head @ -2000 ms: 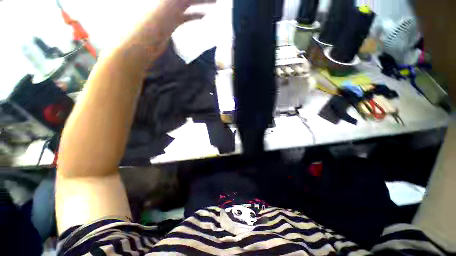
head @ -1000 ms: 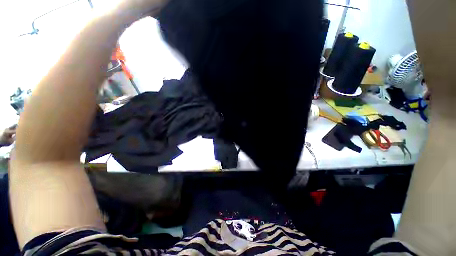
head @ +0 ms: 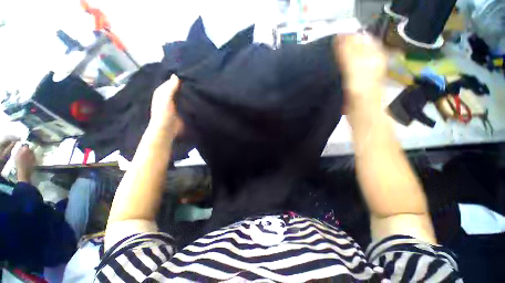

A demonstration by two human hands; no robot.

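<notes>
A large black garment panel (head: 260, 110) is spread between my two hands above the table's front edge and hangs down toward my lap. My left hand (head: 169, 105) grips its left side. My right hand (head: 360, 61) is blurred and grips its upper right corner. The panel hides nearly all of the sewing machine; only a pale part (head: 293, 36) shows behind its top edge. A crumpled black cut-piece pile (head: 124, 113) lies on the table left of the panel.
Black thread cones (head: 426, 19) stand at the back right. Red-handled scissors (head: 460, 109) and dark scraps (head: 410, 105) lie on the table (head: 443, 135) at right. A dark machine with a red round part (head: 80, 110) is at left. Another person's hand (head: 25, 160) shows at far left.
The panel, earlier held up high, is lowered and spread wide. Both hands, out of the picture a second ago, have come down into view. The view has shifted.
</notes>
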